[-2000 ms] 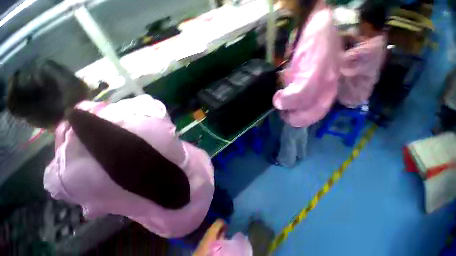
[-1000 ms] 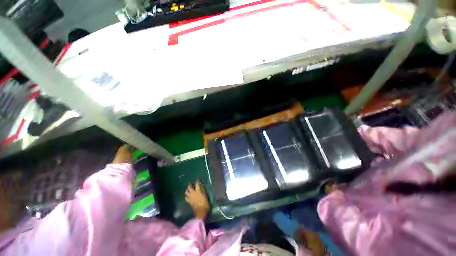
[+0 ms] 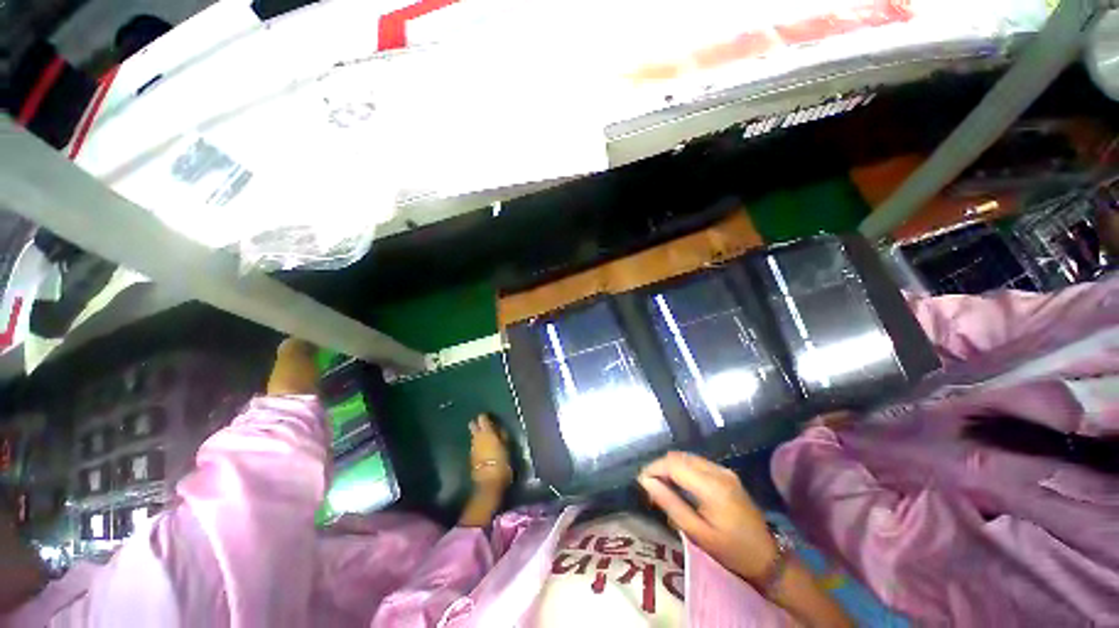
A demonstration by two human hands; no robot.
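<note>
A black carrier tray [image 3: 535, 411] lies tilted on the bench in front of me. It holds three flat glossy black units side by side: left [image 3: 604, 386], middle [image 3: 722, 350] and right [image 3: 837, 319], all with white glare. My left hand [image 3: 488, 456] is on the green mat just left of the tray, seemingly empty, fingers pointing away from me. My right hand [image 3: 712, 505] is in front of the tray's near edge, over my shirt, fingers loosely bent and thumb apart, holding nothing visible.
A brown-orange strip [image 3: 632, 276] runs behind the tray. A white shelf [image 3: 491, 123] overhangs the bench between slanting grey posts [image 3: 264, 301]. At left, a neighbour's hand [image 3: 295, 366] is beside green-lit units [image 3: 358, 472]. Another neighbour's pink sleeve [image 3: 847, 472] is close at right.
My view has come down closer over the tray. My right hand, blurred and low before, is now raised near the tray's front edge. My left hand stays left of the tray.
</note>
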